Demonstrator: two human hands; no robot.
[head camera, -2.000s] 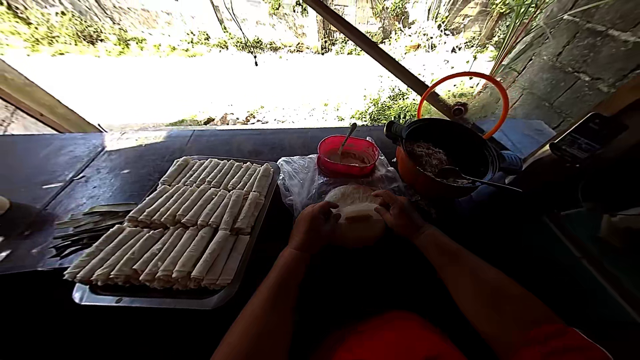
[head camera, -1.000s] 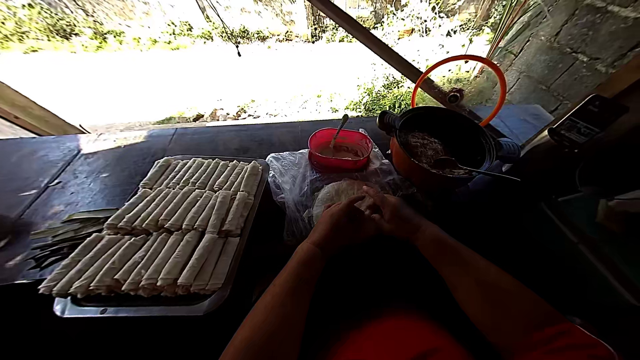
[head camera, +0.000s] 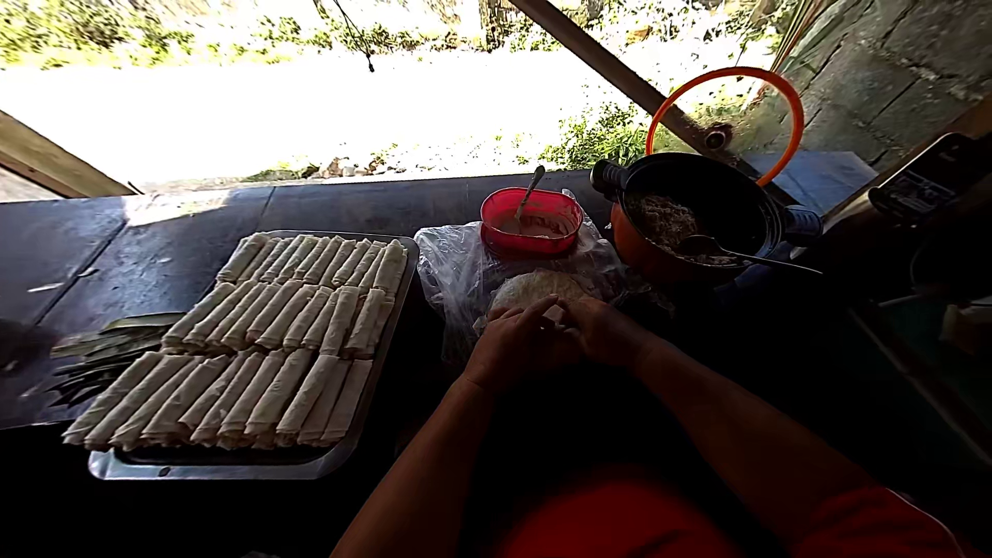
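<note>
My left hand and my right hand meet over a pale round wrapper, with their fingers around a small pale piece of it; the details are in shadow. Just beyond them a red plastic bowl holds a pasty mix and a spoon. It stands on a clear plastic bag. To the right, an orange and black pot contains a chopped filling and a metal spoon. Many rolled wrappers lie in rows on a metal tray at the left.
Long green leaf strips lie on the dark table left of the tray. An orange ring rises behind the pot, near a slanted wooden post. A dark phone-like object is at the right, before a block wall.
Two seconds ago my hands were apart at the two sides of the round wrapper; now they are together over its near part.
</note>
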